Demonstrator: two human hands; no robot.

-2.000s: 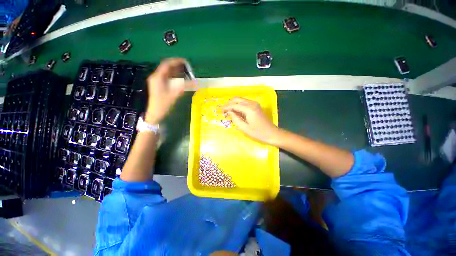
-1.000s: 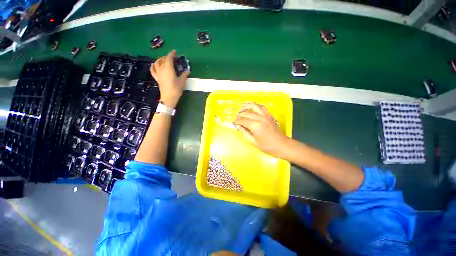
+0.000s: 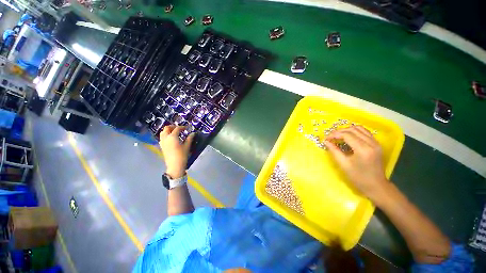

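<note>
The yellow parts tray (image 3: 333, 194) lies in front of my body. Small metal parts (image 3: 283, 190) form a dense heap in its near left corner, with a sparse scatter at the far end. My right hand (image 3: 356, 154) is over the scattered parts with its fingertips drawn together; whether it holds a part is too small to tell. My left hand (image 3: 176, 146), with a wristband, is at the near edge of the black blister tray (image 3: 242, 64), its fingers on a watch case (image 3: 186, 131) in a pocket. Most visible pockets hold cases.
Stacked blister trays (image 3: 128, 69) stand left of the open one. Several cases lie on the green conveyor belt (image 3: 367, 64) beyond the white edge strip. The dotted holder (image 3: 479, 233) is cut off at the right edge. A cardboard box (image 3: 33, 226) stands far left.
The view has turned left. My left hand has moved from the belt edge, where it held a case, to the near edge of the blister tray. My right hand stays over the scattered parts.
</note>
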